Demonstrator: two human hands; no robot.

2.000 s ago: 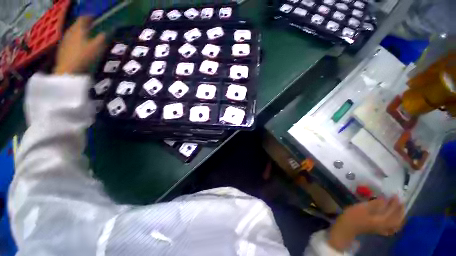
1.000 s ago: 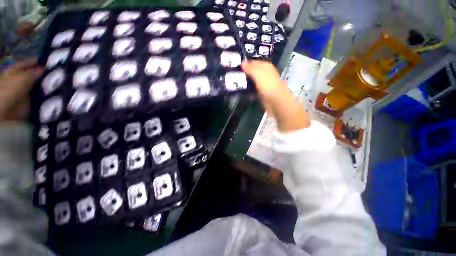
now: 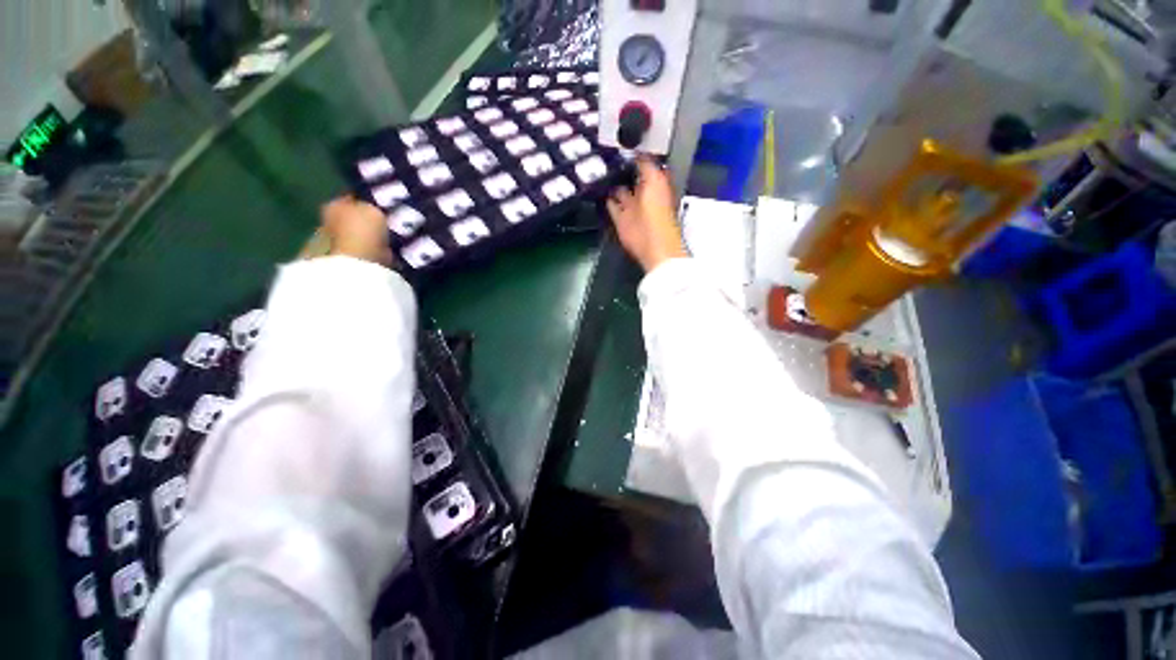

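Observation:
A black blister tray [image 3: 480, 236] filled with rows of white housings [image 3: 455, 201] is at the far part of the green bench, beside the control box. My left hand [image 3: 357, 230] grips its left edge. My right hand [image 3: 647, 217] is at its right edge, fingers on the corner just below the dark knob. Another tray with white housings shows just behind it. A nearer tray stack [image 3: 488, 522] with white housings lies at lower left, partly hidden by my left sleeve.
The pneumatic press head [image 3: 867, 271] is at right over the left fixture nest [image 3: 797, 313] and right fixture nest [image 3: 869, 374]. The control box [image 3: 640, 80] with a dial stands ahead. Blue crates [image 3: 1077, 471] are on the floor at right. A dark slim tool [image 3: 900, 436] lies on the press base.
Both hands have carried the full tray forward, away from me, from above the near stack to the far part of the bench. The near stack is now uncovered by that tray.

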